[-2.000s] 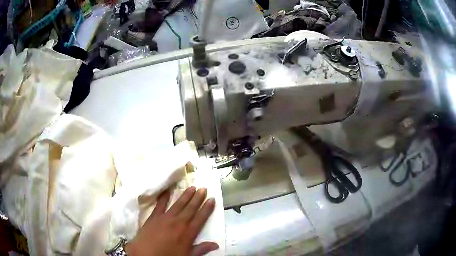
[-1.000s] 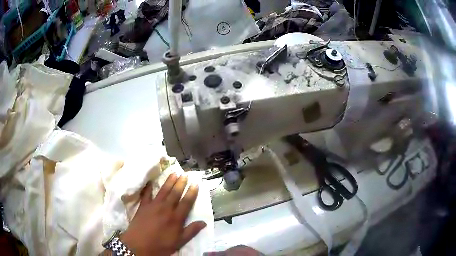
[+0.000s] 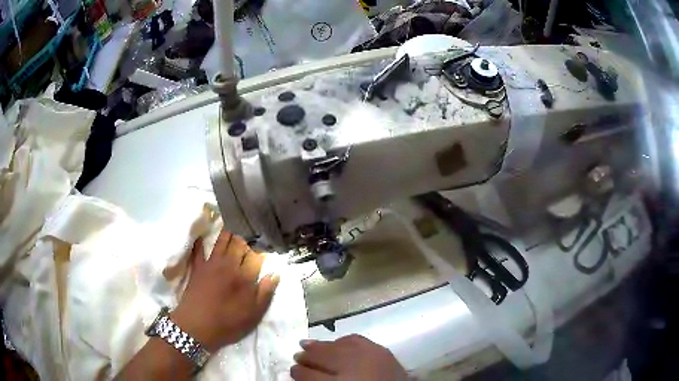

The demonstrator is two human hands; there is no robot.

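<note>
Cream fabric (image 3: 97,298) lies crumpled at left, and its flatter edge reaches the lit needle area. My left hand (image 3: 227,286), with a metal watch, rests palm down on it just left of the presser foot; thumb and fingers are apart. My right hand (image 3: 348,360) is cut off by the bottom edge, its bent fingers at the fabric's right border; whether it grips anything is not clear. The sewing machine head (image 3: 350,149) stands over the presser foot (image 3: 320,245). The needle tip and stitch line are not clear.
Black-handled shears (image 3: 495,260) lie under the machine arm, with a white tape (image 3: 461,290) beside them hanging over the table edge. Second scissors (image 3: 592,242) lie further right. An upright rod (image 3: 225,45) stands at the head's left end. Plaid fabric (image 3: 417,26) lies behind.
The view has shifted, so the machine appears further left. My right hand has come in at the bottom. My left hand has moved up and left in the picture, its fingers more bent on the fabric.
</note>
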